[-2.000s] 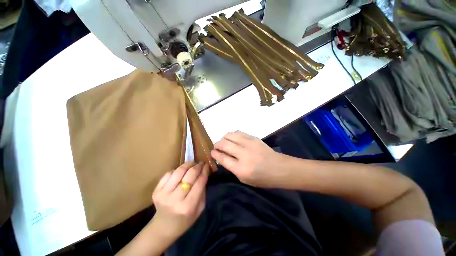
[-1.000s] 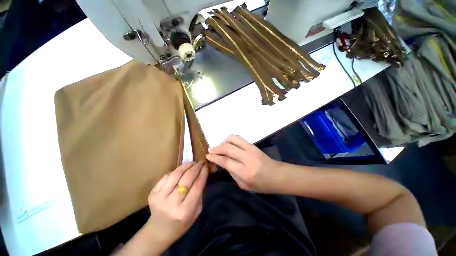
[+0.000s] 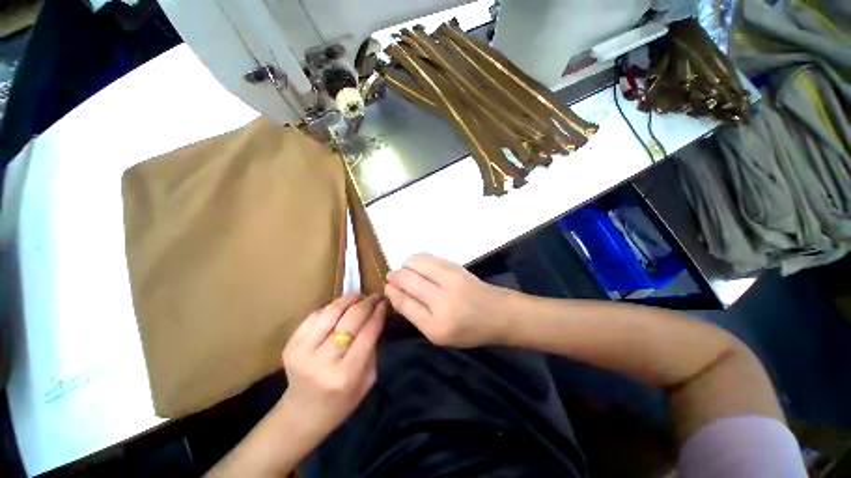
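Note:
A tan-brown fabric panel (image 3: pixel 233 271) lies flat on the white table, its upper right corner under the sewing machine's needle area (image 3: pixel 341 140). A narrow brown zipper (image 3: pixel 369 243) with a thin gold line runs from there down the panel's right edge, with a white gap between them. My left hand (image 3: pixel 334 345), with a yellow ring, pinches the lower end of the panel edge and zipper. My right hand (image 3: pixel 439 301) pinches the zipper's lower end just beside it. The fingertips hide the zipper's end.
Brown gold-lined zippers (image 3: pixel 485 103) lie fanned on the machine bed, right of the needle. A second zipper bundle (image 3: pixel 695 75) and a dark cord (image 3: pixel 636 126) are at the table's far right. Grey fabric pieces (image 3: pixel 765 187) hang at right. A blue bin (image 3: pixel 620 247) is below the table.
The zipper's lower end and both hands are slightly further up and left than two seconds ago. The panel has shifted slightly upward near its lower edge. Both hands keep their pinch.

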